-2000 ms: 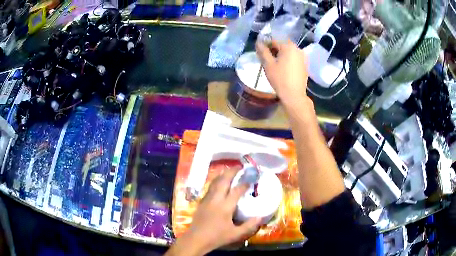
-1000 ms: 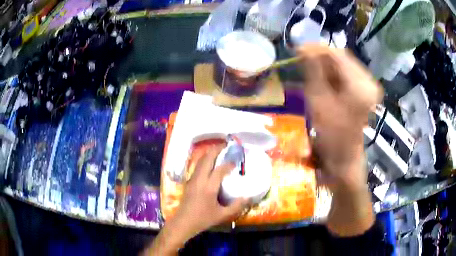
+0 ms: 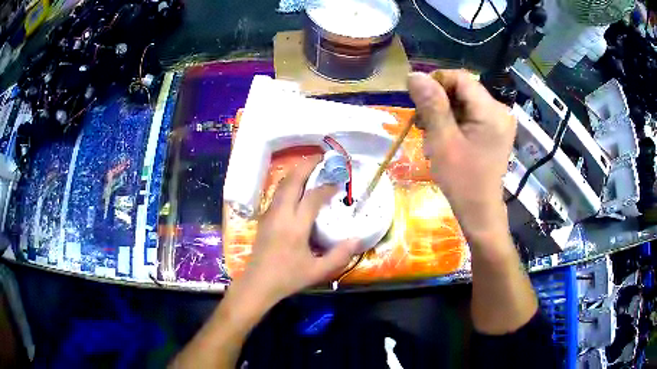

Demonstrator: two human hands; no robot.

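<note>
A round white base lies on the orange work pad, at the open end of the white outer housing. Red and dark lead wires come out of its central hole. My left hand holds the base at its left side and front, with a small grey-silver part between its fingertips beside the hole. My right hand holds the thin yellowish grease stick like a pencil. Its whitish tip is at the base's top, just right of the hole.
The grease can stands on brown cardboard behind the pad. A pile of black modules lies at the far left. Strapped white housings are at the right, with a blue plastic basket at the lower right.
My right hand has brought the grease stick from the can, out to the right and down to the base. My left hand keeps its hold. The whole view has shifted, with the bench higher in the picture.
</note>
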